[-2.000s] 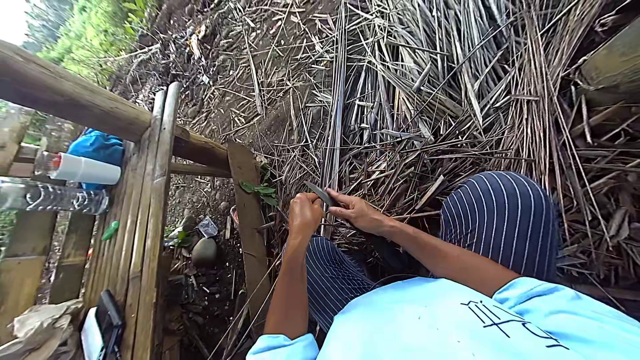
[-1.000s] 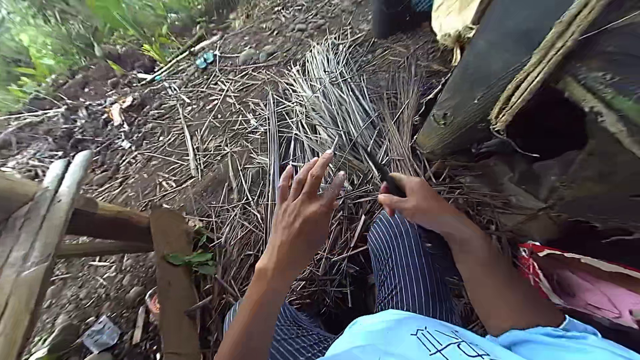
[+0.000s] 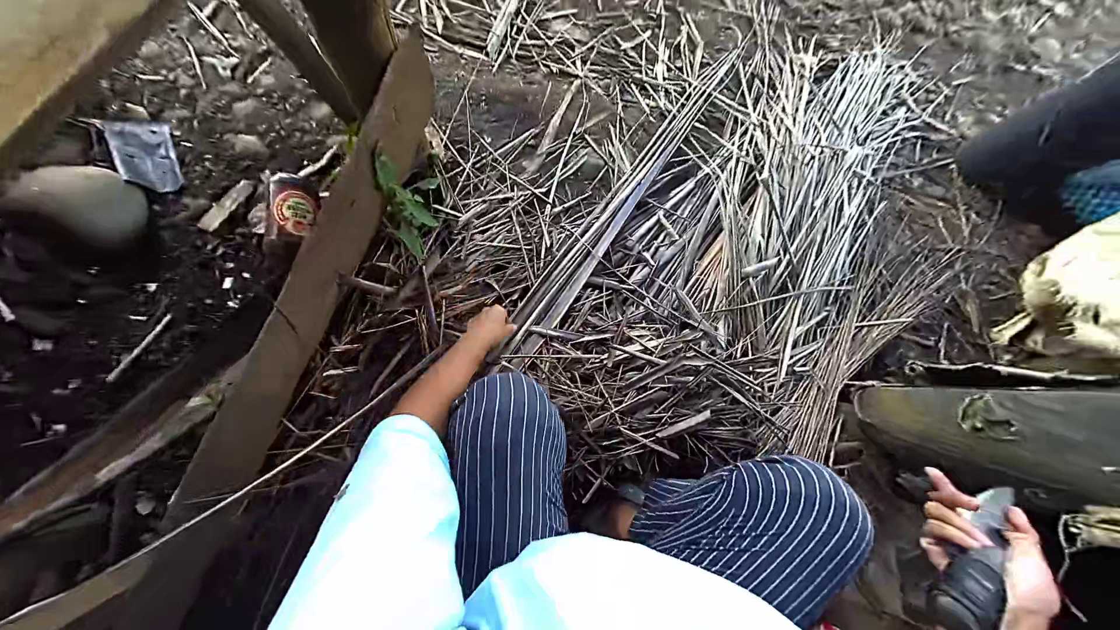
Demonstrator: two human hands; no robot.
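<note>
My left hand (image 3: 490,329) is closed around the near end of a bundle of long dry leaf strips (image 3: 604,227), just beyond my left knee. The strips point away from me over the littered ground. At the lower right, my right hand (image 3: 993,547) holds a knife (image 3: 993,512) with a dark handle; its grey blade is blurred and partly hidden by the fingers. A heap of pale dry stalks (image 3: 805,210) lies right of the strips, with short cut scraps (image 3: 647,385) in front of my knees.
A wooden plank (image 3: 306,306) slants along my left, with a small green plant (image 3: 407,206) and a labelled jar (image 3: 293,210) beside it. A large stone (image 3: 79,206) lies farther left. A thick trunk-like log (image 3: 989,433) and a pale sack (image 3: 1076,289) are on the right.
My left hand, raised with spread fingers one second ago, is now down on the strips. My right hand with the knife has moved away to the right. The view has swung.
</note>
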